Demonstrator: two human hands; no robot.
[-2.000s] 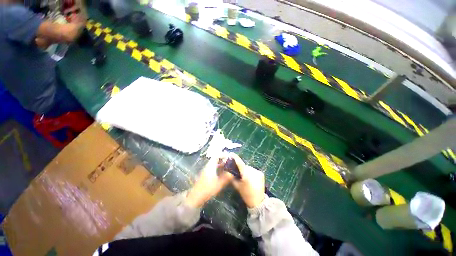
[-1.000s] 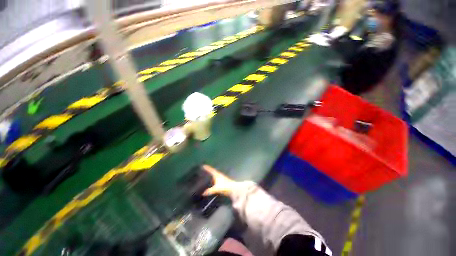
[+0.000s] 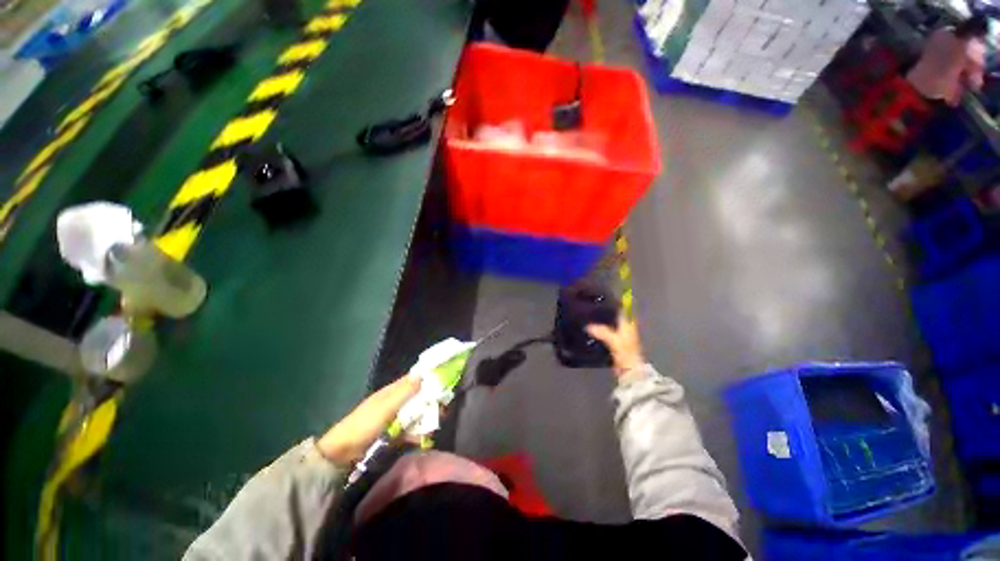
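My left hand (image 3: 373, 419) is closed around a yellow-green air blow gun (image 3: 446, 378) with a thin tip, together with a white crumpled wiping cloth (image 3: 421, 407). My right hand (image 3: 621, 342) grips a black cube power socket (image 3: 581, 318) over the floor, below the red crate. A dark cord with a plug (image 3: 502, 366) hangs from the socket toward the blow gun. Another black socket (image 3: 281, 186) lies on the green bench, with a folded cord bundle (image 3: 397, 134) beside it.
The red crate (image 3: 548, 197) holds clear plastic and a black piece, and stands on a blue crate (image 3: 526, 254). Another blue crate (image 3: 768, 444) is on the floor at right. A pale bottle (image 3: 165, 283) and tape roll (image 3: 114, 351) stand at left. A person (image 3: 952, 60) is far right.
The view has swung right toward the crates and floor. My right hand has moved off the bench with the socket. My left hand with the blow gun and cloth has come into view.
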